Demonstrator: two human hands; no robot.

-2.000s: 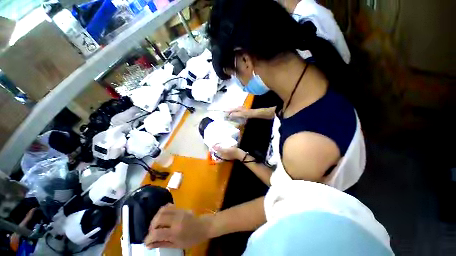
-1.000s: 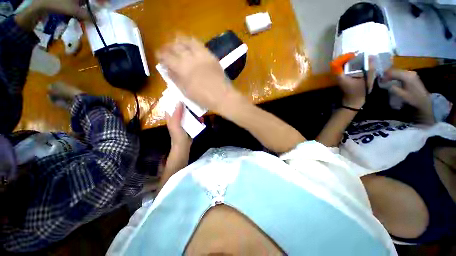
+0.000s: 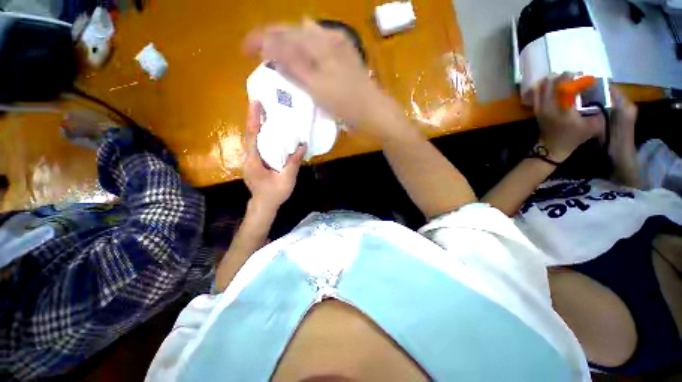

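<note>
A white security camera [image 3: 288, 123] is held over the near edge of the orange bench, its dark label facing up. Part of its black head shows behind my right wrist. My left hand [image 3: 271, 175] grips the near end of the white housing, thumb and fingers on either side. My right hand [image 3: 318, 63] is over the far part of the camera, blurred, with its fingers stretched to the left. Whether it touches the housing or holds a cloth cannot be told.
A white block [image 3: 395, 18] lies at the far side and a small white piece [image 3: 152, 61] at left. The right neighbour holds another camera [image 3: 561, 56] and an orange tool [image 3: 574, 90]. A left neighbour's plaid sleeve [image 3: 149, 201] rests near a black camera head [image 3: 37, 60].
The view has swung from the right neighbour down to the bench. Since the last frame the camera has turned, showing its label, and my right hand has moved up and right.
</note>
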